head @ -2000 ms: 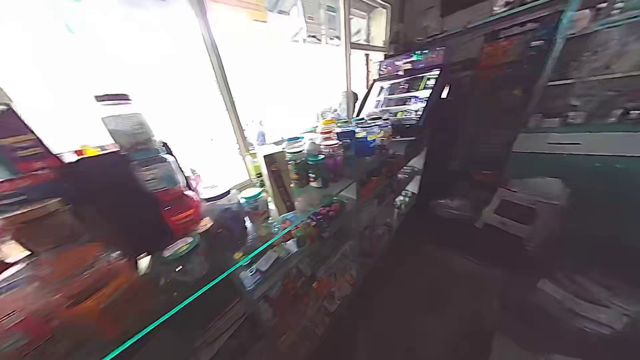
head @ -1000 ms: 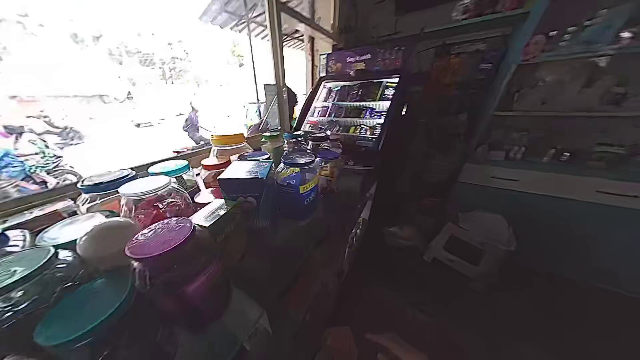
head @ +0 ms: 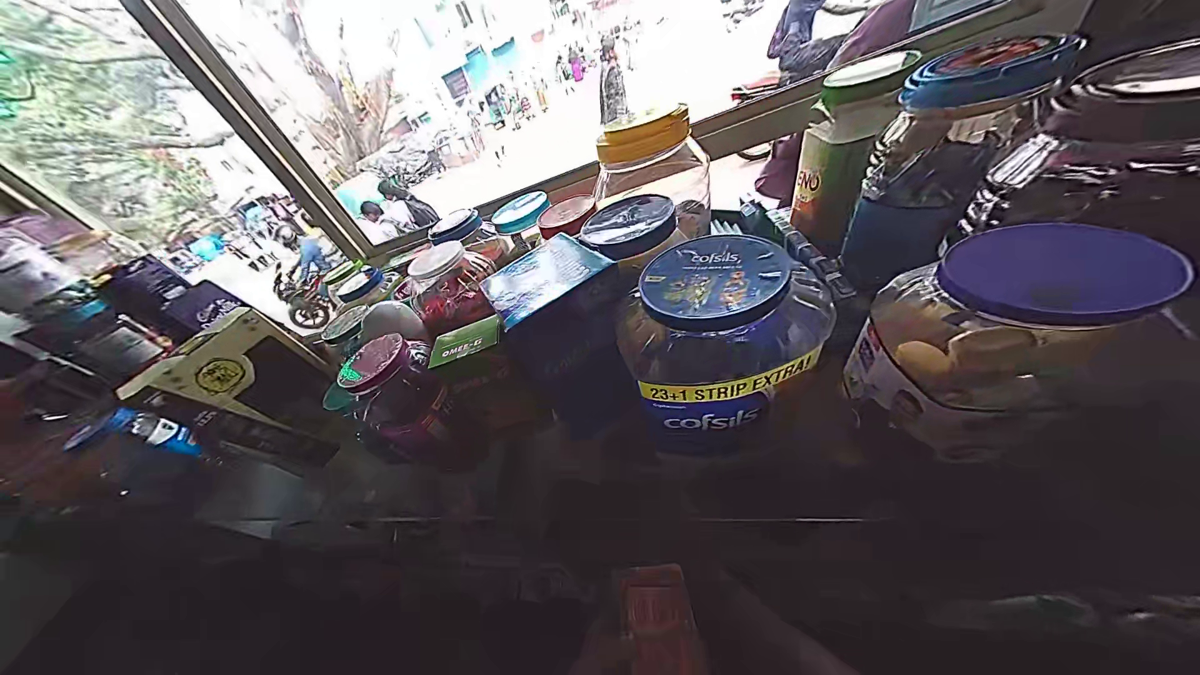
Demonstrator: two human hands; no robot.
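At the bottom centre, in deep shadow, a small reddish-orange packet or box (head: 658, 609) stands upright. My right hand (head: 717, 605) is dimly seen against its right side, with the forearm running to the lower right, and seems to hold it. A faint shape at its left edge may be my left hand (head: 602, 642); its fingers cannot be made out. Beyond them on the counter are a Cofsils plastic jar (head: 722, 347), a purple-lidded jar (head: 1031, 347) of round pale items, a dark blue box (head: 562, 328) and a green Omee-G box (head: 466, 352).
More lidded jars stand behind, among them a yellow-lidded jar (head: 653, 164), a blue-lidded jar (head: 947, 159) and a green-lidded container (head: 834, 150). A cardboard display box (head: 220, 375) leans at the left. The window frame (head: 272, 141) runs behind; people are outside.
The view has swung and come much nearer to the jars on the counter. The orange packet now shows at the bottom, where only faint hand shapes showed a second ago.
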